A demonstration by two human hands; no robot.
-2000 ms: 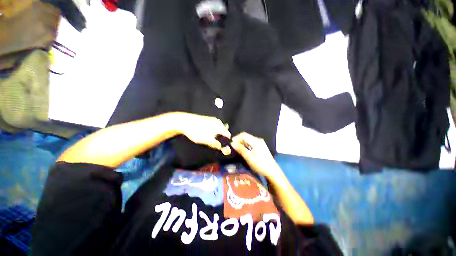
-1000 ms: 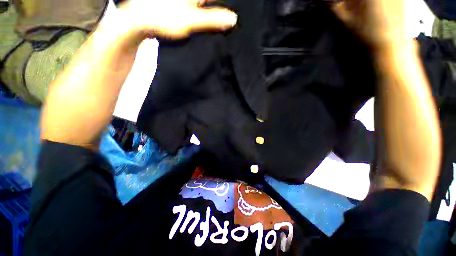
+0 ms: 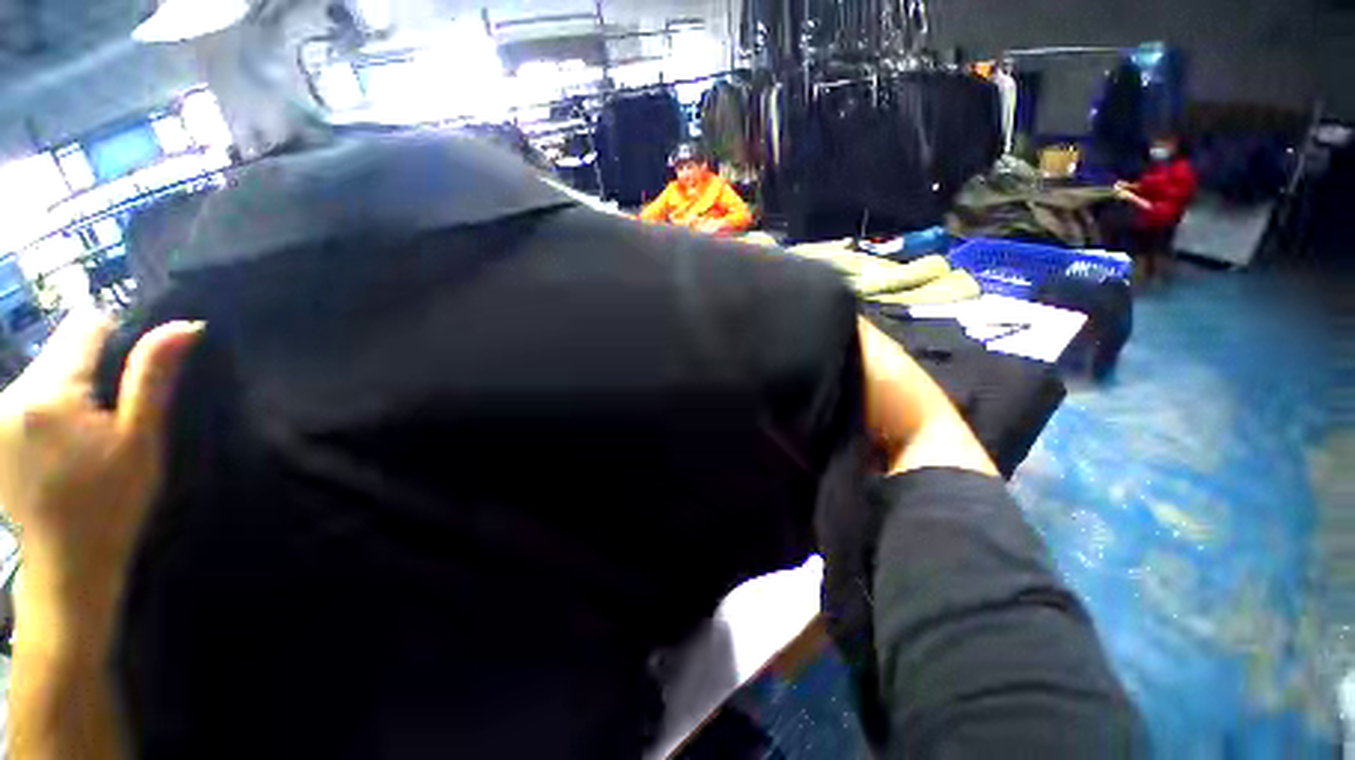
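Observation:
A black jacket (image 3: 491, 386) is held up before me, spread wide, and fills the left and middle of the view. My left hand (image 3: 89, 416) grips its left side, thumb on the near face and fingers partly hidden by cloth. My right hand (image 3: 887, 383) is at the jacket's right end; its fingers are hidden behind or inside the cloth, and the raised cloth rests on it. The collar area is at the top left and blurred.
A white table edge (image 3: 758, 631) shows below the jacket. Dark garments (image 3: 988, 389) and a blue basket (image 3: 1040, 267) lie to the right. A person in orange (image 3: 696, 198) and one in red (image 3: 1167, 186) are farther back. Racks of dark clothes hang behind.
The jacket has gone from lying on the table to being held up. My hands have moved apart to its two sides. The view has swung up from the table to the room.

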